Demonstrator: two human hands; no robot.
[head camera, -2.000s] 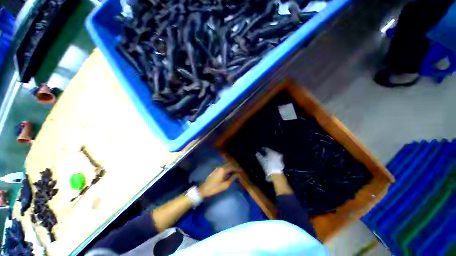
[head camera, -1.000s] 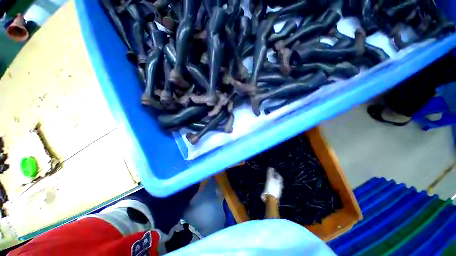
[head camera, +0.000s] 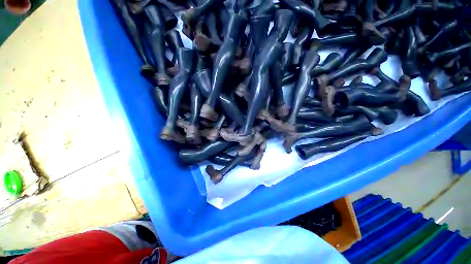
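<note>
A large blue plastic tray (head camera: 253, 216) fills the middle and right of the view. It has a white liner (head camera: 227, 193) and many glossy black leg parts (head camera: 263, 82) with brown ends, lying in a loose heap. An orange-brown crate (head camera: 352, 224) with black parts shows below the tray's near edge, mostly hidden by the tray and light blue cloth. Neither of my hands is in view.
The cardboard-covered table (head camera: 67, 98) is at the left, with a bright green cap (head camera: 13, 183) beside a torn patch. Blue and green stacked items (head camera: 413, 227) stand on the floor at lower right. Red clothing (head camera: 77, 250) shows at the bottom left.
The tray now looks larger and covers more of the crate. My left hand went out of view first, then my gloved right hand, earlier seen in the crate.
</note>
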